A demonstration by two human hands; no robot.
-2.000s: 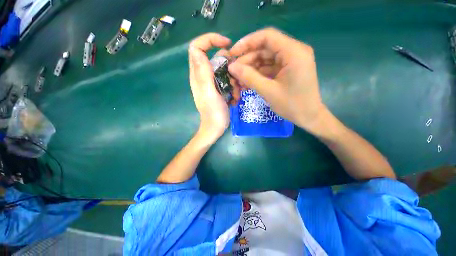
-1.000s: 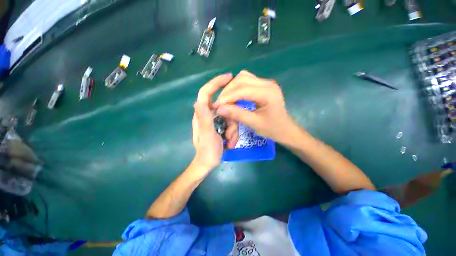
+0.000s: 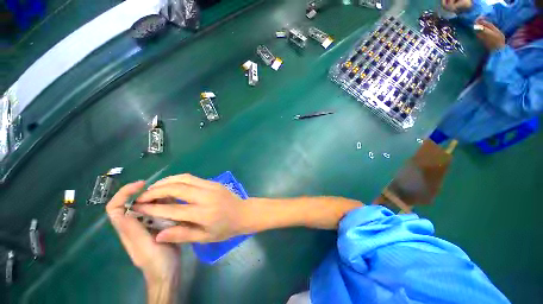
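A small grey device unit lies between my two hands at the lower left, partly hidden by the fingers. My left hand holds it from below and the left. My right hand reaches over it, fingertips at the unit; I cannot tell what they pinch. The blue parts tray lies under and behind my right hand, which covers most of it. Some tiny white gaskets show at its upper end.
Device units are spaced along the green bench from lower left to top. Dark tweezers lie at centre. A clear blister tray stands at upper right, with loose white gaskets below it. Another person's hand is at the top right.
The view has swung to the right, bringing in the whole blister tray and another person. My hands now appear at lower left, still together around the unit, with my right hand flatter over it.
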